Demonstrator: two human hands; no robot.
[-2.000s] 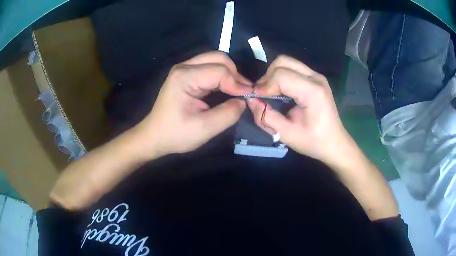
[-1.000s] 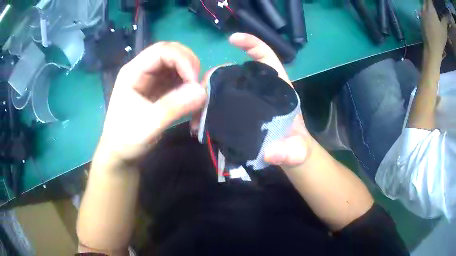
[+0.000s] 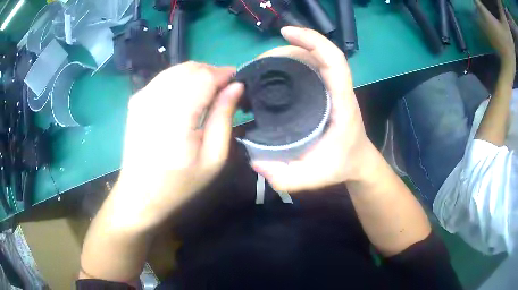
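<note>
A round black head housing (image 3: pixel 284 107) is held up in front of me, its flat face with a small raised ring towards the camera. A pale curved band (image 3: pixel 284 152) wraps its lower and right edge. My right hand (image 3: pixel 324 124) is closed around the housing and band from the right, thumb below and fingers above. My left hand (image 3: pixel 182 119) pinches at the housing's left edge with thumb and fingertips; what lies between the fingertips is mostly hidden.
Loose pale bands (image 3: pixel 68 90) are heaped on the green bench (image 3: pixel 227 22) at the upper left. Black units with red wires (image 3: pixel 139 48) and black handles (image 3: pixel 346 22) lie along the back. Another person's arm (image 3: pixel 494 113) is at the right. A cardboard box (image 3: pixel 54 243) is at the lower left.
The unit has turned so its round face points at the camera. My left hand has moved in to its left edge. Two seconds ago both hands were working low over the lap.
</note>
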